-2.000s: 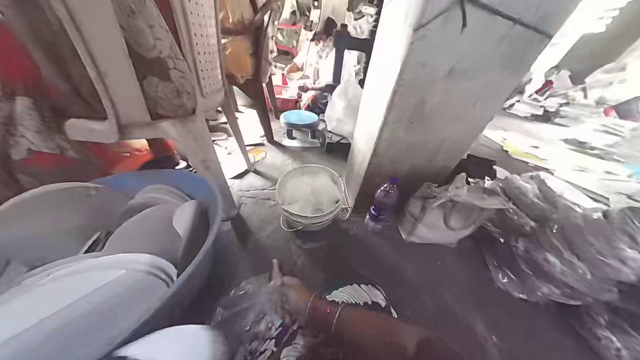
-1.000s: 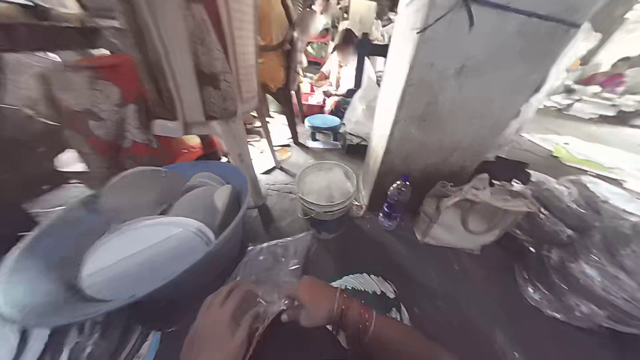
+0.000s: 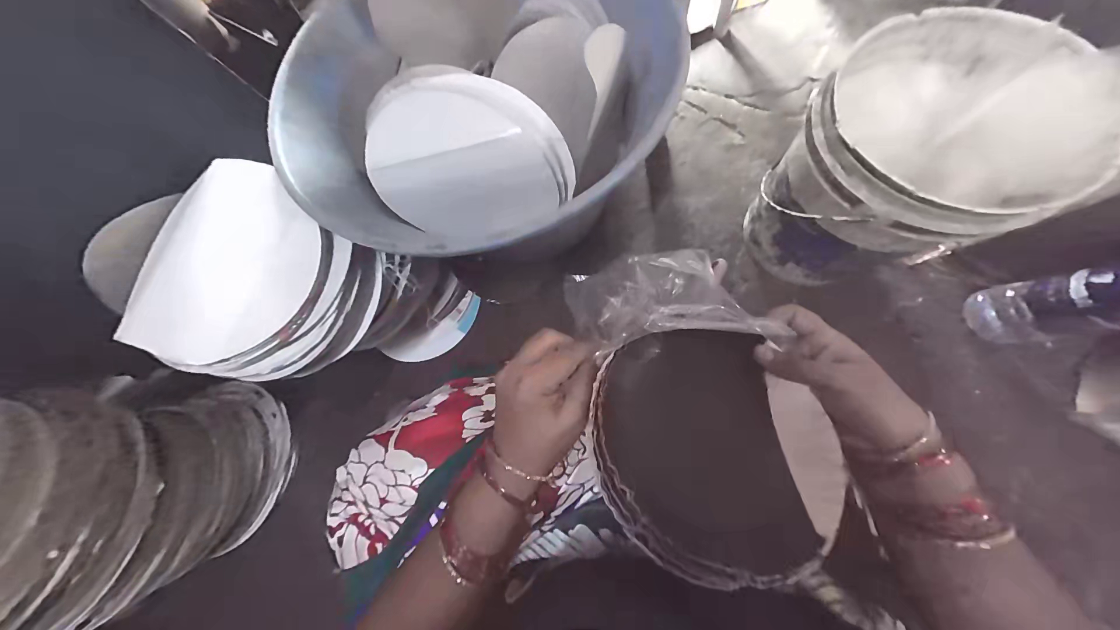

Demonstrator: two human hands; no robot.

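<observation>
A stack of round, thin boards [image 3: 700, 446] lies over my lap on the floral cloth [image 3: 394, 490], its top face dark brown with a paler strip at the right. A clear plastic bag [image 3: 665, 293] covers the far edge of this stack. My left hand [image 3: 547, 394] pinches the bag's edge at the stack's upper left. With thumb and fingers, my right hand [image 3: 814, 359] grips the other side of the bag's opening at the upper right. Bangles circle both wrists. How far the bag reaches over the discs is hard to tell.
A large basin [image 3: 297, 131] holding white and grey discs [image 3: 464, 157] stands ahead. White rounds [image 3: 236, 262] and a row of brownish discs [image 3: 131, 490] lie at the left. At the right are a lidded bucket [image 3: 787, 201] and a plastic bottle [image 3: 1032, 306] on the floor.
The view has tilted down and come closer. My hands, close together on the plastic one second ago, are now apart at the bag's two sides, with the round stack between them.
</observation>
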